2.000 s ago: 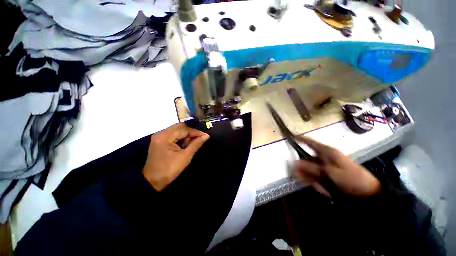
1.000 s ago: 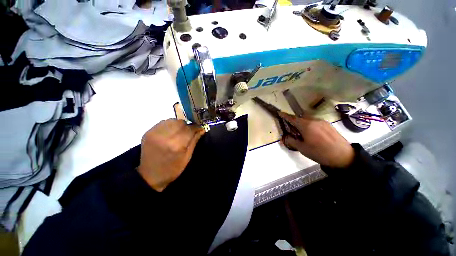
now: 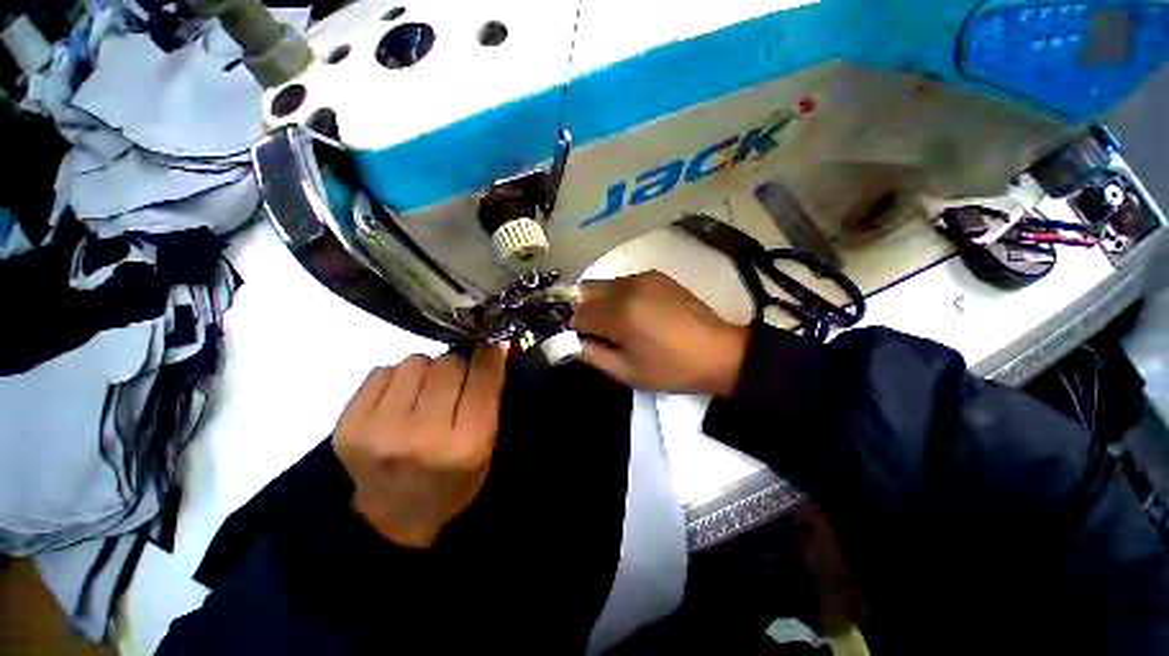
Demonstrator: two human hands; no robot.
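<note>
The black garment panel (image 3: 564, 474) lies in front of the sewing machine (image 3: 692, 141), its upper end under the head near the presser foot (image 3: 513, 320). A pale grey fabric piece (image 3: 651, 525) shows along its right edge. My left hand (image 3: 423, 442) pinches at the panel's edge just left of the presser foot, fingertips together. My right hand (image 3: 660, 336) is right of the presser foot, its fingertips at the needle area, partly behind the metal parts. Whether it grips cloth or thread cannot be seen. The needle is hidden. The scissors (image 3: 801, 288) lie under the machine arm.
Grey-white cut pieces with black edges (image 3: 77, 423) are stacked at the left and behind. A dark disc (image 3: 1006, 256) and small red and metallic clutter (image 3: 1109, 218) are at the table's right end. A blue control panel (image 3: 1077, 51) is upper right. A ruler edge (image 3: 744, 513) runs along the front.
My right hand has let go of the scissors under the arm and moved left to the needle area. My left hand stays near the presser foot. The view has moved closer to the machine head.
</note>
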